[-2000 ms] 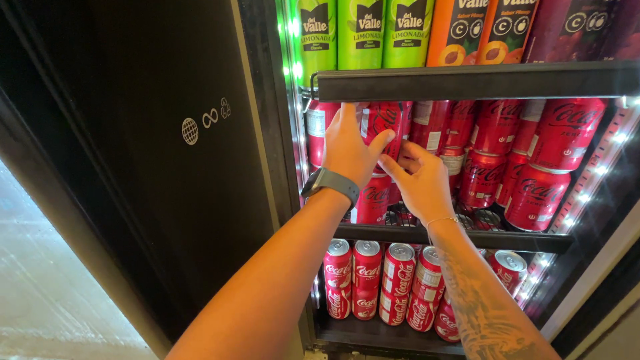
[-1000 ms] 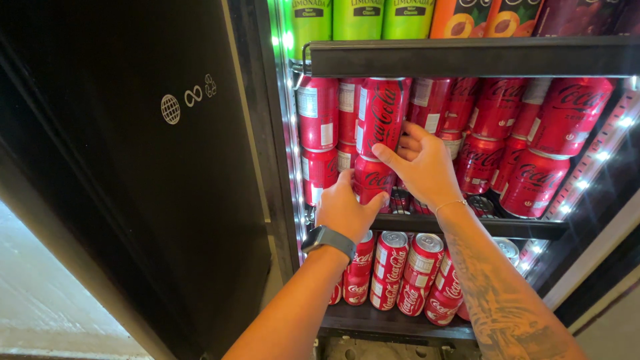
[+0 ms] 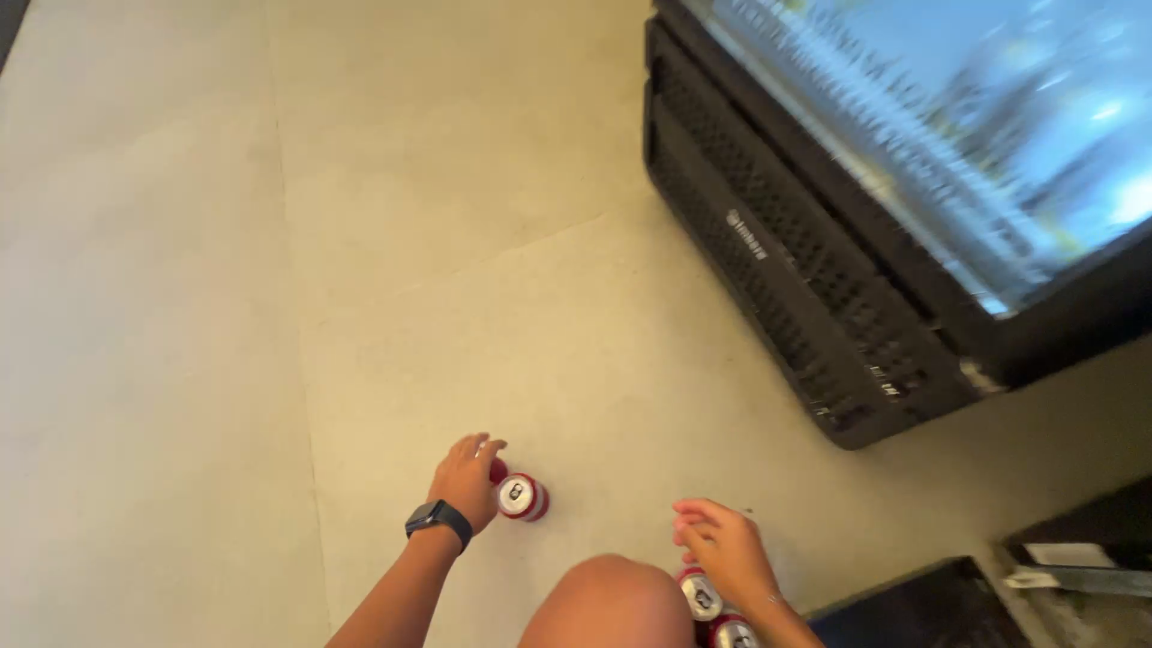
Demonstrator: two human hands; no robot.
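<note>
My left hand [image 3: 466, 481], with a dark watch at the wrist, is around a red can [image 3: 498, 470] that it mostly hides. Right beside it a second red can [image 3: 523, 497] stands upright on the floor, its silver top facing up. My right hand [image 3: 723, 551] has bent fingers apart and nothing seen in them. Just below that hand, two more red cans [image 3: 700, 596] [image 3: 733, 633] stand upright by my knee, partly hidden.
Pale concrete floor [image 3: 405, 270] spreads around the cans. A black cooler with a glass door [image 3: 810, 261] stands at the upper right. My bent knee [image 3: 612, 607] is between my hands. A dark flat object [image 3: 927, 612] and a dark metal-edged unit [image 3: 1080, 549] lie at the lower right.
The view has swung from the open cooler shelves down to the floor. Both hands have left the can they were touching on the shelf and are now low over the floor, wide apart.
</note>
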